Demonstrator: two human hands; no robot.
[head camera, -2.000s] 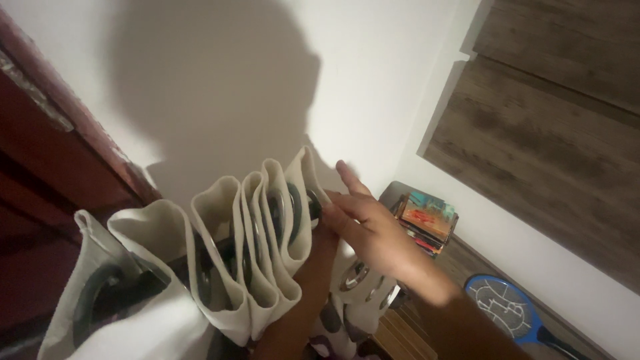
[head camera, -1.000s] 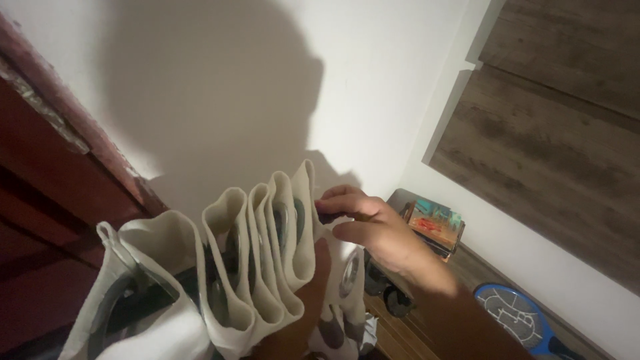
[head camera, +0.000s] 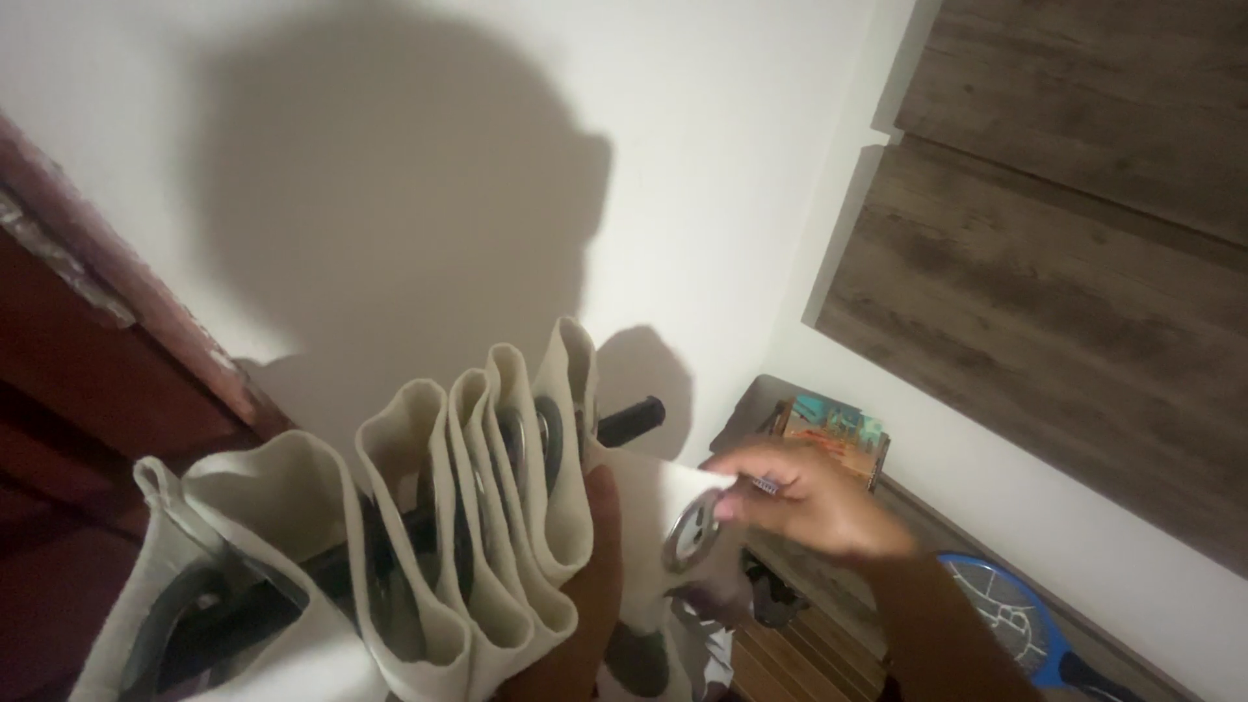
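Note:
A pale eyelet curtain (head camera: 409, 526) is bunched in folds on a dark curtain rod (head camera: 632, 421), whose end sticks out past the last threaded fold. My left hand (head camera: 585, 585) is behind and below the folds, mostly hidden; its fingers lie against the fabric, and their grip cannot be made out. My right hand (head camera: 799, 492) pinches the curtain's top edge beside a metal eyelet (head camera: 694, 531), to the right of the rod end. That eyelet is off the rod.
A reddish door or frame (head camera: 107, 390) stands at the left. Books (head camera: 838, 434) and a blue electric fly swatter (head camera: 1004, 614) lie on a wooden surface at the right, below wood-grain panels (head camera: 1053, 273) on the wall.
My right hand has moved off the rod end, drawing the loose curtain edge with its eyelet to the right. The rod end now shows bare.

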